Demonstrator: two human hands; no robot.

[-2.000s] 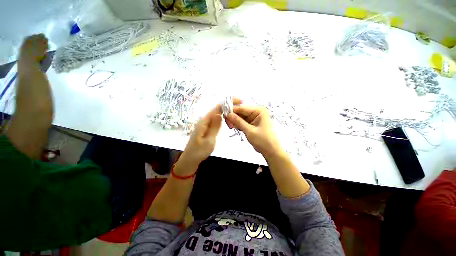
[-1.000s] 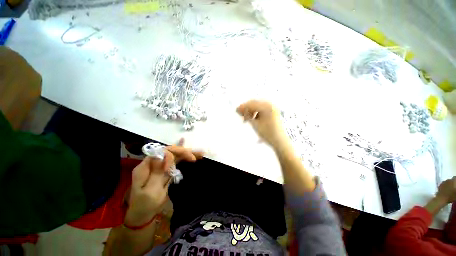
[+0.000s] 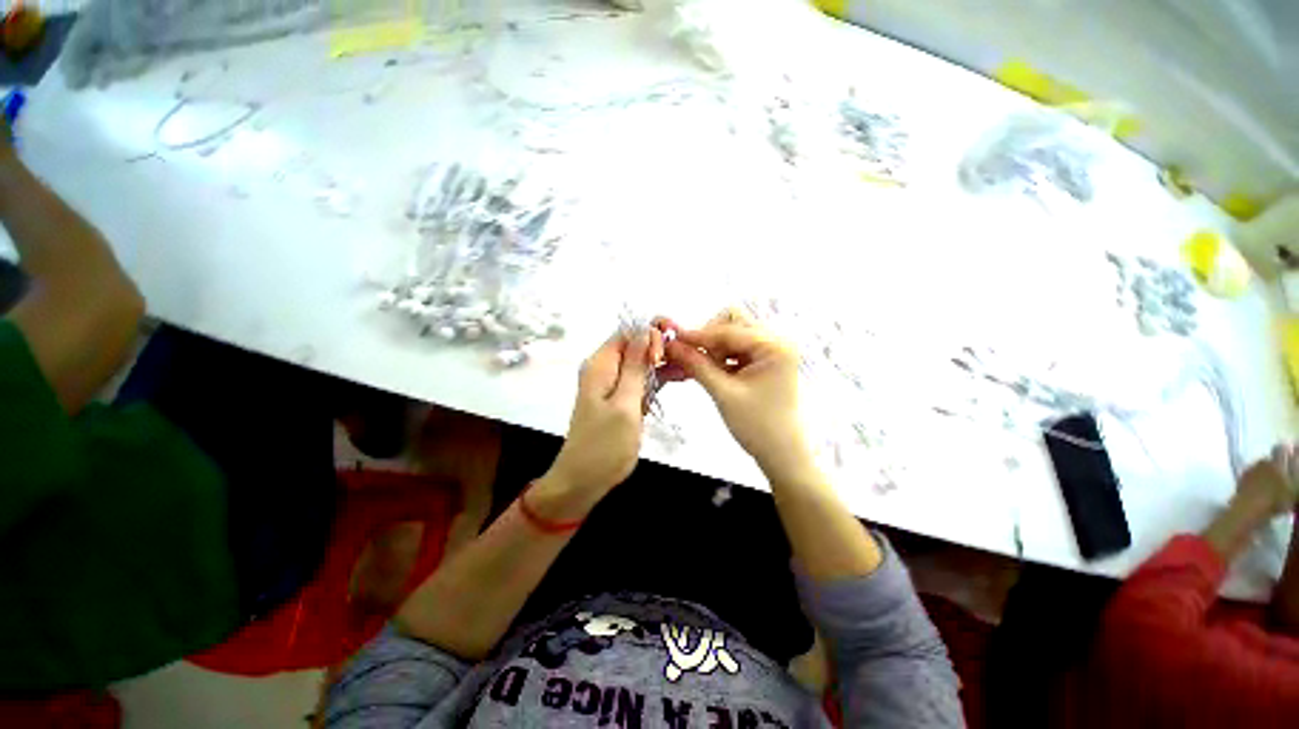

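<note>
My left hand pinches a small bundle of thin white cords above the table's front edge. My right hand meets it, thumb and finger closed at a small white end piece beside the left fingertips. The bundle is small and partly hidden by the fingers. A pile of bundled leads lies on the white table left of my hands, its white knobs toward the front edge.
A black smartphone lies at the right. Small grey-white parts lie near a yellow cup. A clear plastic bag is at the back right. A person in green sits left, one in red right.
My left hand has come up and right from below the pile of leads, with the bundle. My right hand now touches it at the fingertips. The view has shifted slightly.
</note>
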